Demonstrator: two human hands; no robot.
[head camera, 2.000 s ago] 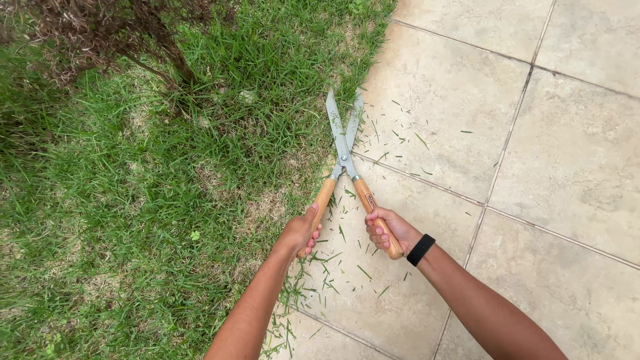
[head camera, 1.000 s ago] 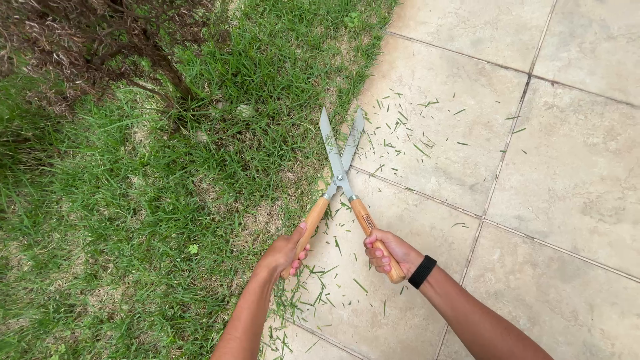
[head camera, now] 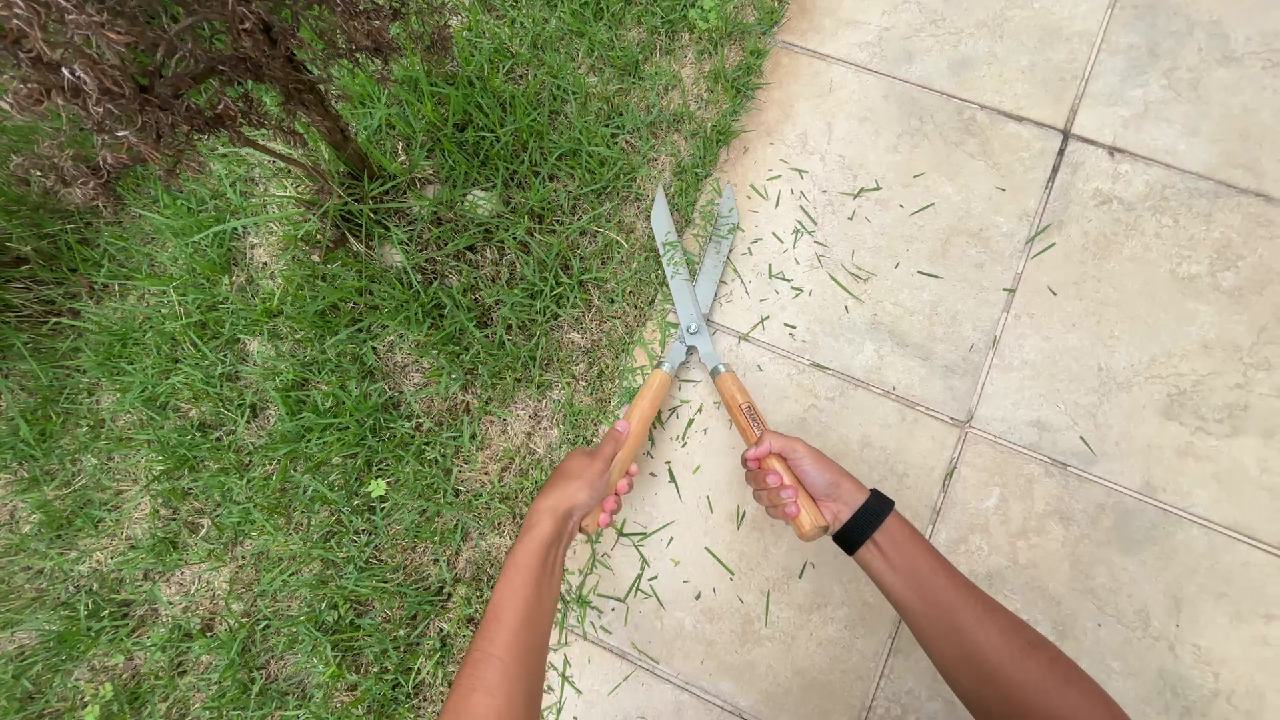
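Hedge shears point(head camera: 692, 328) with two steel blades and wooden handles lie across the border of lawn and tiles, their blades apart in a narrow V. My left hand point(head camera: 592, 478) is closed around the left wooden handle. Around the right handle, which bears writing, my right hand point(head camera: 800, 478) is wrapped; a black band point(head camera: 863, 521) circles that wrist. The left blade is over the edge of the grass point(head camera: 610, 250), and the tip of the right blade is beside the grass edge, over the tile. Bits of cut grass cling to the blades.
Beige stone-look tiles point(head camera: 1130, 330) with dark joints cover the right side. Grass clippings point(head camera: 800, 235) are scattered on them. At the upper left, a shrub with dry brown foliage point(head camera: 100, 80) and a thin trunk point(head camera: 335, 125) stands in the lawn.
More clippings lie on the tile to the right of the blades than two seconds ago. The blades are somewhat wider apart than in the oldest frame. Both hands have kept their hold.
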